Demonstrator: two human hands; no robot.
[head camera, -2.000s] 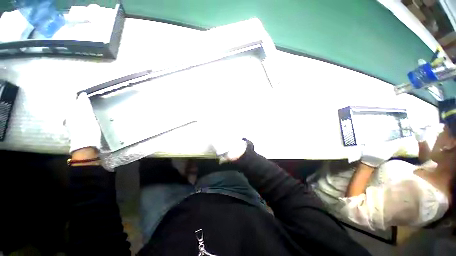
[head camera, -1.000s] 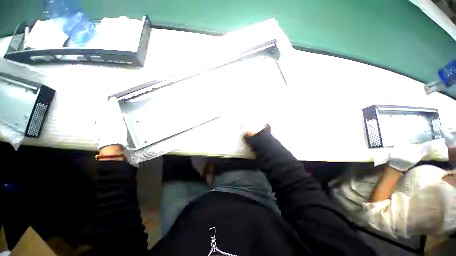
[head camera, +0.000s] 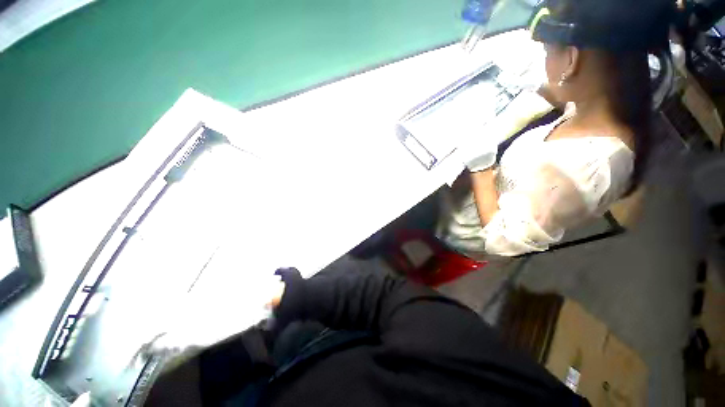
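A long, shallow metal chassis (head camera: 119, 230) lies slanted on the bench at the left, its slotted dark wall on the far side. Its inside is mostly washed out by glare. My right hand (head camera: 253, 308), in a white glove, is at the chassis's near side by the bench edge. Its fingers merge with the bright surface, so its grip cannot be told. Crumpled clear wrap (head camera: 163, 343) shows along the near edge. A small pale shape at the bottom left edge may be my left glove; it is cut off and unclear.
A person (head camera: 548, 175) in a pale top sits at the right, gloved hands at a smaller-looking chassis (head camera: 453, 107). A dark-rimmed tray (head camera: 25, 250) is cut off at the left. A green mat (head camera: 262, 48) runs behind the bench. Cardboard (head camera: 596, 342) lies low right.
The view has swung to the right and tilted; the chassis now shows further left and steeper. My left arm has left the picture. More of the neighbour and floor shows.
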